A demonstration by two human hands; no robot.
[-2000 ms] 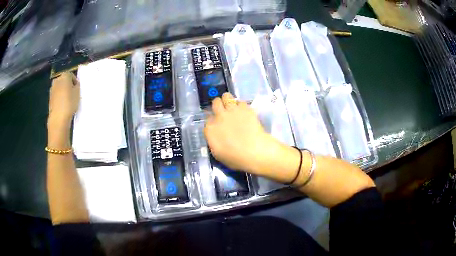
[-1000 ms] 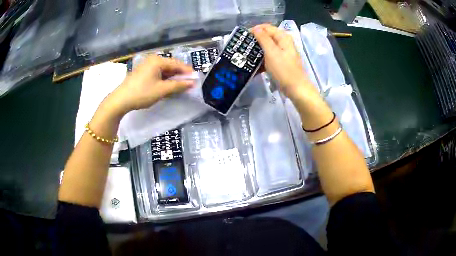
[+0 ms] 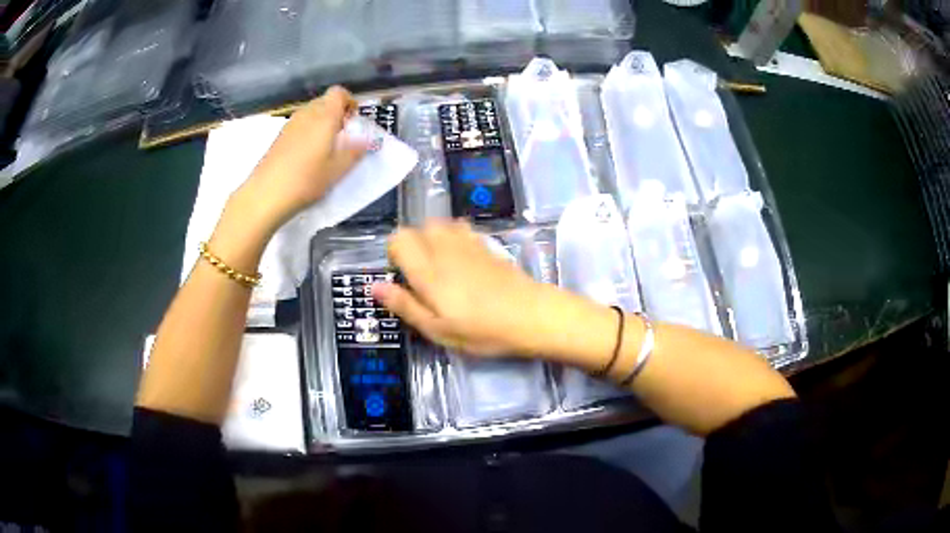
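Note:
My left hand [image 3: 302, 156] pinches a milky-white bag [image 3: 365, 182] above the upper left pocket of the clear tray [image 3: 323, 416]. The bag looks flat and partly covers the black phone there. My right hand [image 3: 453, 281] is over the tray's middle, slightly blurred, fingers apart, thumb at the right edge of the lower left phone [image 3: 373, 390]. I see nothing held in it. Another bare phone [image 3: 479, 177] lies face up in the second upper pocket. A frosty bagged phone [image 3: 495, 390] lies in the second lower pocket, partly under my right hand. Bagged phones [image 3: 651, 135] fill the right-hand pockets.
A white bag stack [image 3: 224, 187] lies left of the tray, with a smaller white pile [image 3: 266, 390] nearer me. Stacked trays [image 3: 365, 47] stand at the far side, behind a thin yellowish strip [image 3: 167, 135]. More stacked trays [image 3: 917, 156] are at the right edge.
The phone has left my right hand, which moved down and left. The second lower pocket, without a phone before, now holds a bagged one. My left hand moved up and holds a bag.

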